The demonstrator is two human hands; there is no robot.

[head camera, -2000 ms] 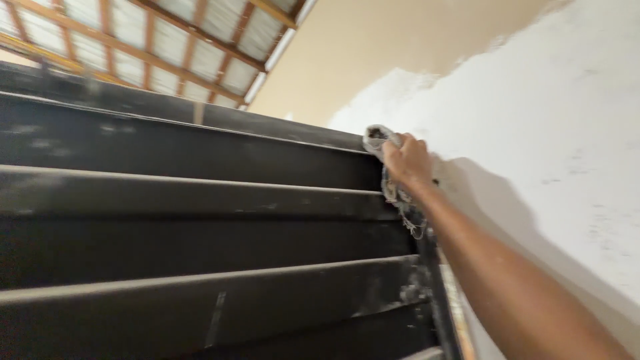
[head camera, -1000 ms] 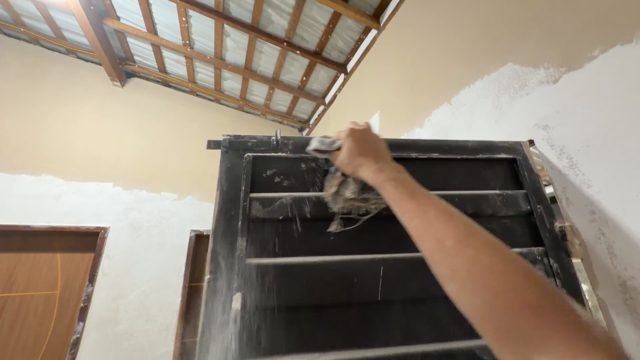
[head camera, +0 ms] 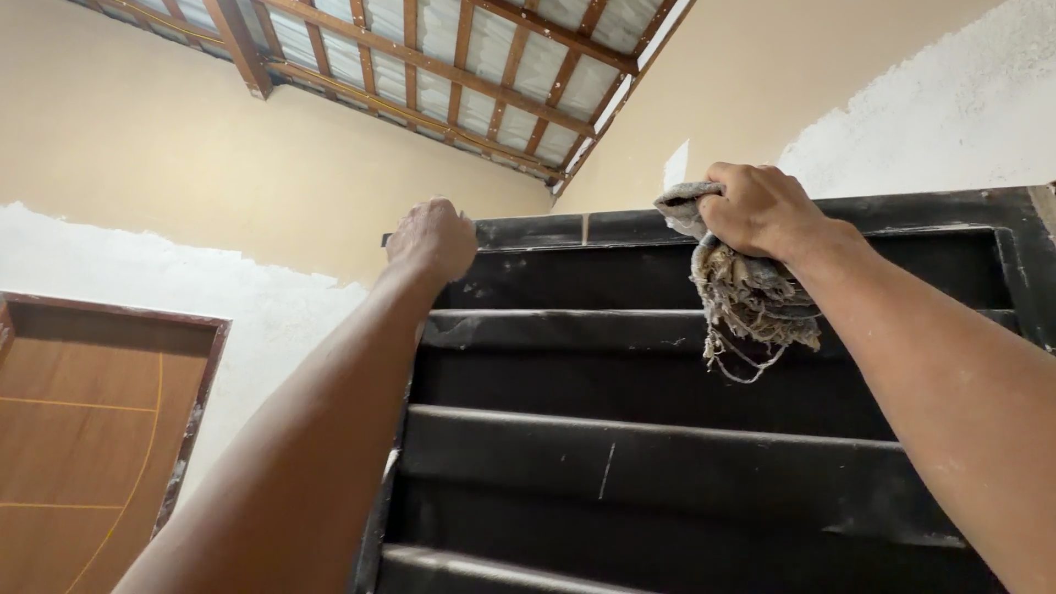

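A black slatted panel [head camera: 643, 470], dusty along its slat edges, stands upright before me. At its top left corner my left hand [head camera: 433, 239] grips the frame, the fingertips hidden behind the edge. My right hand [head camera: 759, 210] is closed on a frayed grey rag [head camera: 747, 301] at the top rail, right of the middle. The rag's ragged end and a loose thread hang over the upper slats.
A brown wooden door [head camera: 78, 445] in a dark red frame is at the left. Behind the panel are beige and white walls [head camera: 272, 322]. Wooden roof beams [head camera: 462, 78] run overhead.
My left hand has come into view and taken hold of the panel's top left corner. My right hand, with the rag, has moved right along the top rail since one second ago.
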